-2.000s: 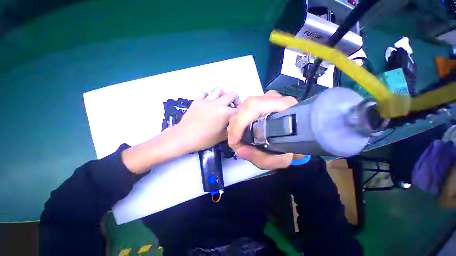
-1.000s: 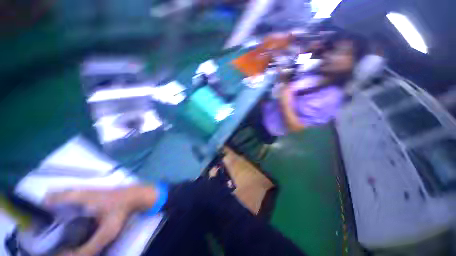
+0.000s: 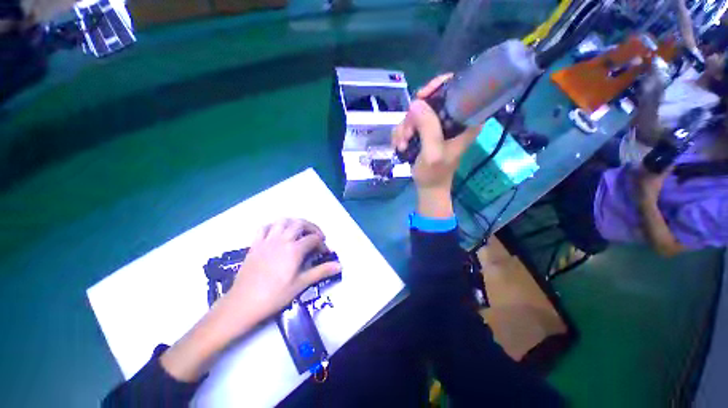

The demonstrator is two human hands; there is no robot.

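Observation:
My left hand (image 3: 281,267) lies over the black device body (image 3: 226,271) on the white work mat (image 3: 152,296) and holds it; the palm hides much of it. A narrow black side arm (image 3: 299,336) points toward me, with a blue spot and small wire loop at its tip. My right hand (image 3: 431,135), with a blue wrist band, grips the grey and black electric screwdriver (image 3: 488,84). The tool's nose is beside the pickup outlet of the silver-grey screw feeder (image 3: 369,118); the bit cannot be made out.
A mint-green perforated box (image 3: 495,163) with black cables is right of the feeder. An orange item (image 3: 603,73) lies farther along the bench. A cardboard box (image 3: 519,299) is below the bench edge. A person in purple (image 3: 694,203) sits at the right.
The view has swung right and partly back. My right hand and the screwdriver have moved from over the device to the feeder. My left hand is still on the device.

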